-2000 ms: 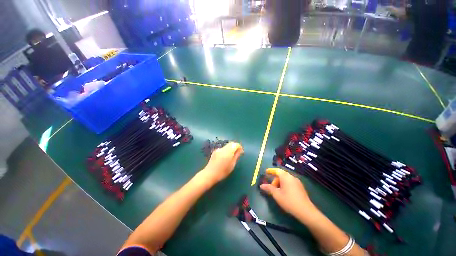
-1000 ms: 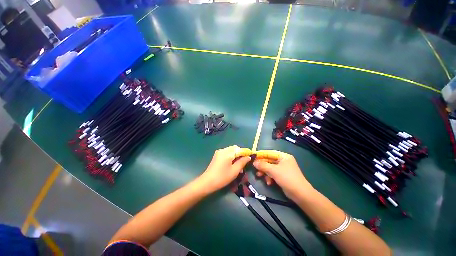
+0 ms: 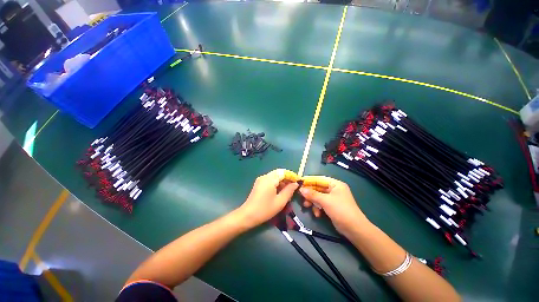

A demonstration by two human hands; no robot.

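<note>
My left hand (image 3: 269,194) and my right hand (image 3: 332,200) meet at the near end of the yellow tape line, with yellow finger cots on their fingertips. Both pinch a small dark connector end (image 3: 300,183) between them; the fingers hide most of it. A few black cables (image 3: 319,259) with red-black ends and white labels lie just below, partly under my right hand and forearm. A small heap of loose grey-black clips (image 3: 251,144) lies beyond my left hand.
A slanted stack of harnesses (image 3: 145,144) lies at left, another harness stack (image 3: 408,168) at right. A blue bin (image 3: 112,76) holding bags and dark parts stands far left. A green-tipped thin item (image 3: 176,62) lies beside it. A white container (image 3: 530,112) is at the right edge.
Two seconds ago my left hand was at the clip heap and my right hand apart from it. Both hands have since come together at the connector. The view has tilted down.
</note>
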